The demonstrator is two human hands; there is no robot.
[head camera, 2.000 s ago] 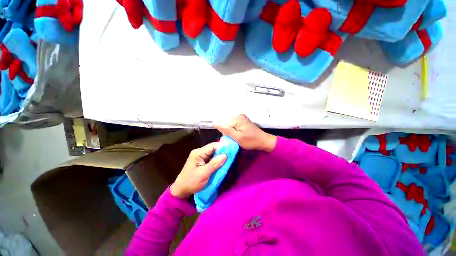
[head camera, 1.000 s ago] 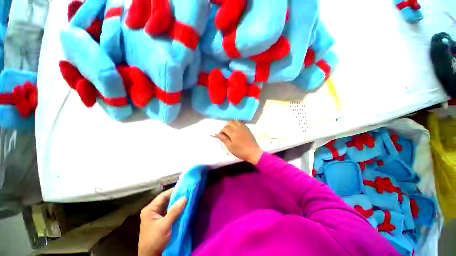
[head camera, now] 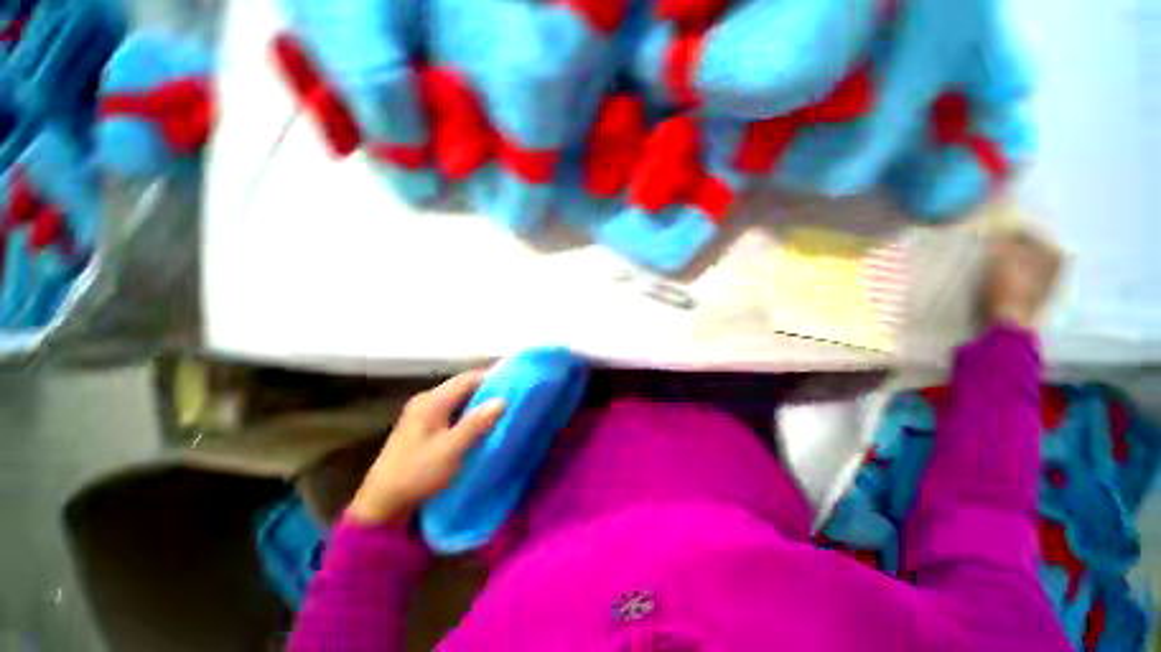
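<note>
My left hand (head camera: 427, 448) grips a light blue plush lid (head camera: 507, 446) at the table's front edge, over my lap. The lid is folded or seen edge-on, with its blue side showing and no bow visible. My right hand (head camera: 1022, 274) is far to the right on the table and blurred; a faint yellowish thing shows at its fingertips, but I cannot tell if it is held. Small silvery snips (head camera: 668, 293) lie on the white cloth. A pale yellow pad (head camera: 821, 287) with a red-marked strip lies right of them.
A heap of blue plush lids (head camera: 509, 89) with red bows covers the back of the white table (head camera: 331, 280). More lids lie in sacks at upper left (head camera: 159, 242) and lower right (head camera: 834, 446). An open cardboard box (head camera: 140, 535) with blue pieces is low at left.
My right hand has moved far to the right across the table. My left hand still holds the lid. The camera view has shifted, and the snips show again on the cloth.
</note>
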